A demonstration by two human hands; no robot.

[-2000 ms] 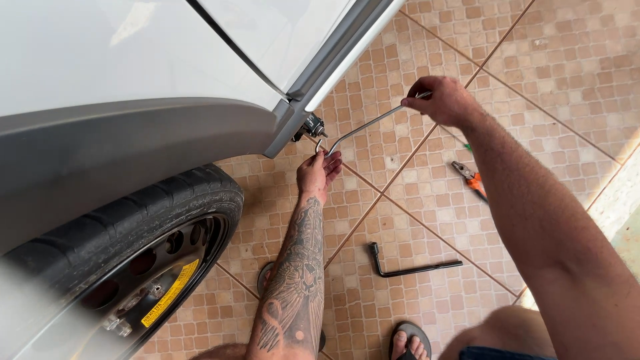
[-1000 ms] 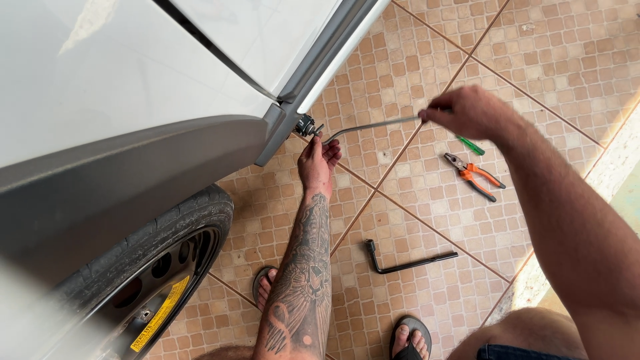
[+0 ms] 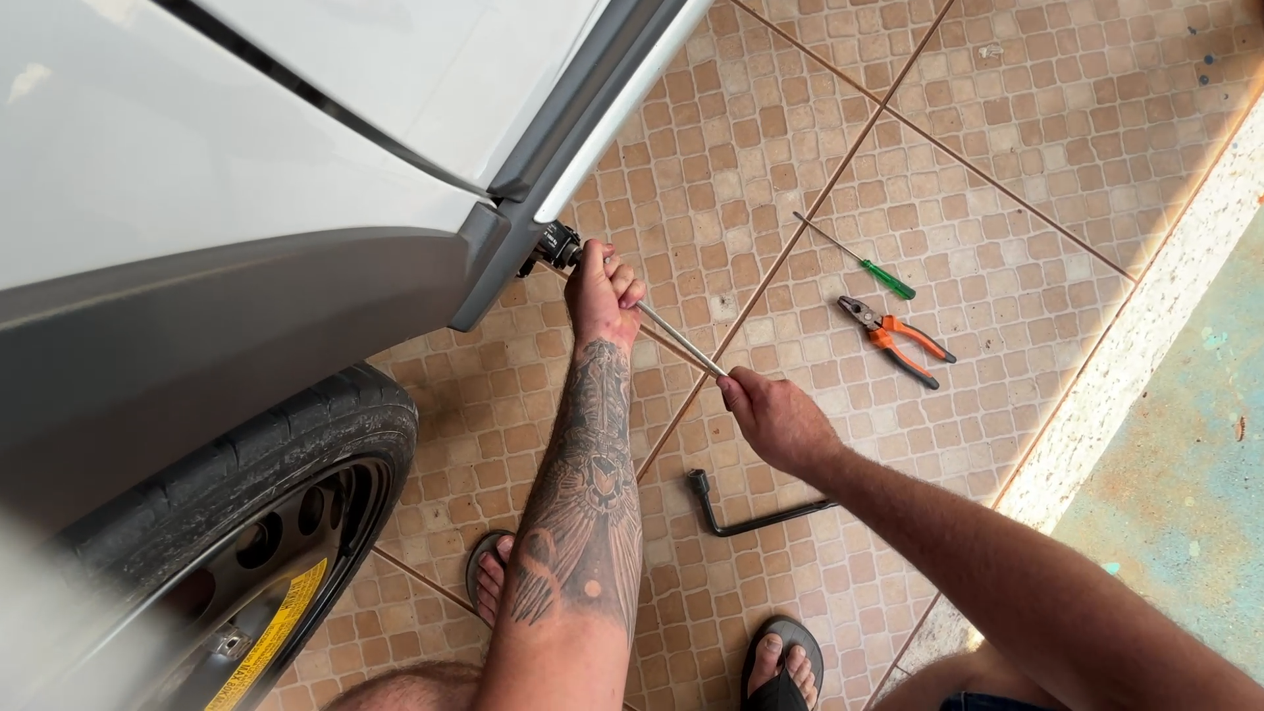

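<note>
My left hand (image 3: 604, 294) is wrapped around the upper part of a metal crank rod (image 3: 681, 339), close to a car jack (image 3: 556, 245) under the sill of a white car. The jack's body is mostly hidden beneath the car. My right hand (image 3: 780, 415) grips the lower end of the same rod. How the rod joins the jack is hidden behind my left hand.
On the tiled floor lie a green-handled screwdriver (image 3: 884, 278), orange-handled pliers (image 3: 897, 341) and a black L-shaped lug wrench (image 3: 760, 523), partly behind my right forearm. At left is a spare wheel's tire (image 3: 380, 415) under the grey fender trim (image 3: 247, 316). My sandalled feet are below.
My right hand has come down and towards my body with the rod's end. My left hand has closed around the rod beside the jack. The view has shifted.
</note>
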